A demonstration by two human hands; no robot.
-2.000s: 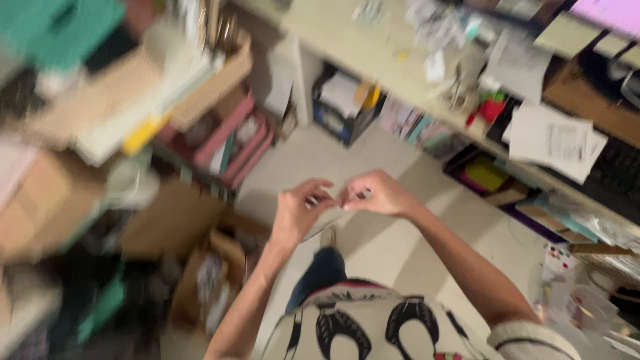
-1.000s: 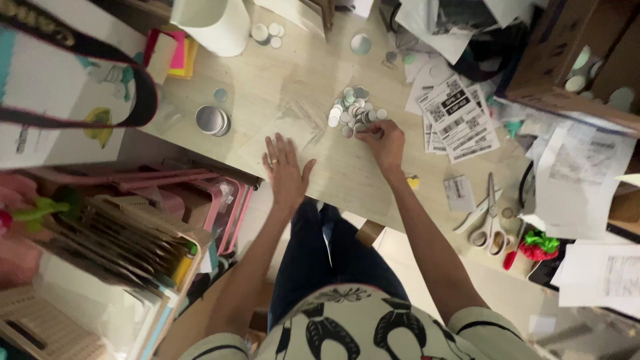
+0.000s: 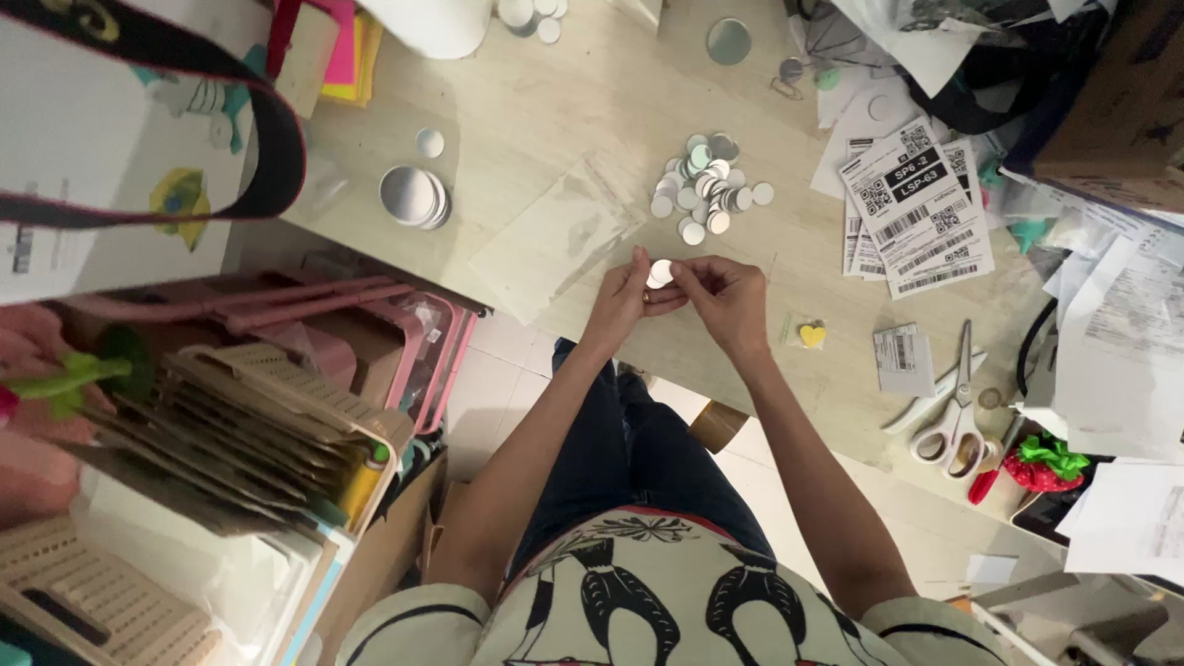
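Observation:
Small round discs (image 3: 660, 273), pale and overlapping, are pinched between my two hands near the table's front edge. My left hand (image 3: 622, 301) grips them from the left, with a ring on one finger. From the right, my right hand (image 3: 731, 296) holds their edge with thumb and fingers. Just beyond lies a loose pile of silvery discs (image 3: 708, 190). Clear plastic bags (image 3: 560, 231) lie flat to the left of the pile. Farther left is a stack of larger metal discs (image 3: 412, 196) with one small disc (image 3: 430, 141) behind it.
Printed labels (image 3: 916, 208), scissors (image 3: 953, 425) and a small packet with a yellow heart (image 3: 811, 335) lie at the right. A cardboard box (image 3: 1101, 120) stands at the back right. A black strap (image 3: 277, 139) and a beige basket of folders (image 3: 277, 388) are at the left.
A second ago my left hand lay flat at the table's edge and my right hand was at the disc pile. Now both hands are together, holding discs in front of the pile.

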